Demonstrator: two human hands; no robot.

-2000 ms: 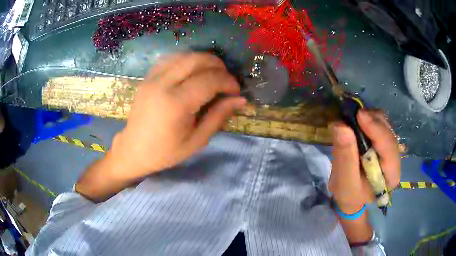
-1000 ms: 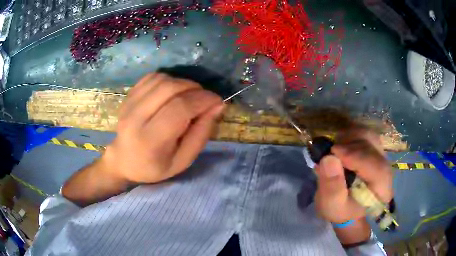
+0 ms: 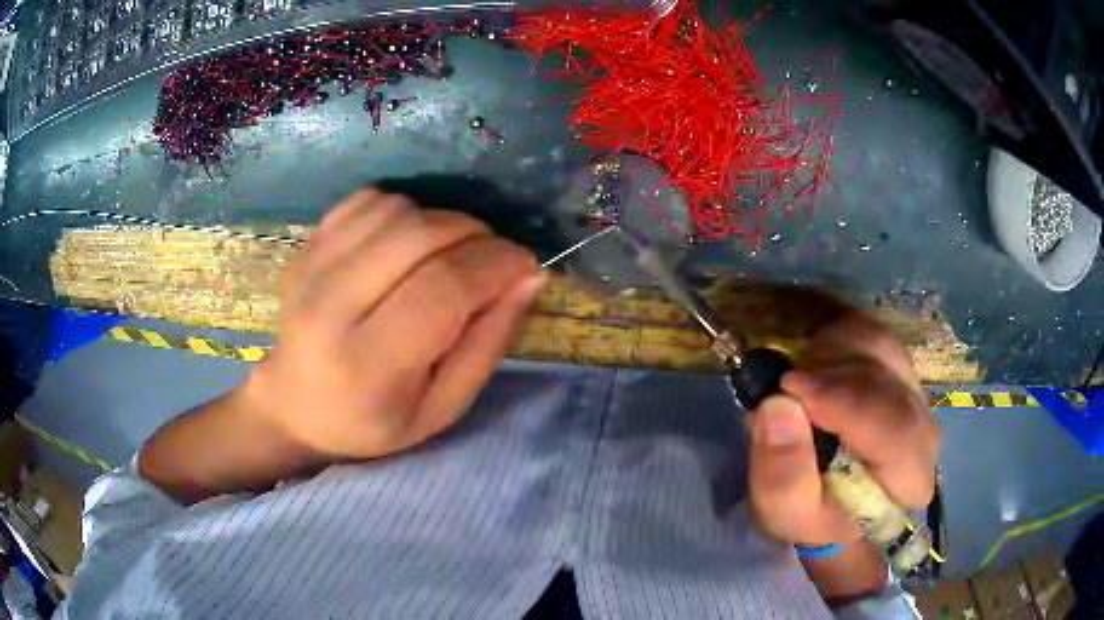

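Observation:
My left hand [image 3: 394, 321] is shut on a thin silvery solder wire [image 3: 579, 248], whose end sticks out over a round grey disc [image 3: 660, 218]. My right hand [image 3: 841, 430] is shut on a soldering iron [image 3: 862, 494] with a black and cream handle. The iron's metal tip is close to the wire end; whether they touch I cannot tell. Small silvery parts [image 3: 603, 188] lie on the disc's left side. A pile of bright red lead wires [image 3: 684, 103] lies just behind the disc.
Small dark-red components [image 3: 285, 79] lie in a pile at the back left, before a blister tray [image 3: 151, 36]. A white bowl of metal grains [image 3: 1044, 218] stands at the right, near a dark object [image 3: 969, 61]. A tan edge strip [image 3: 170, 279] runs under my hands.
The iron has swung from over the red wires down to the disc. The solder wire now shows extended from my left fingers, which have moved slightly left. The last second shows only small shifts.

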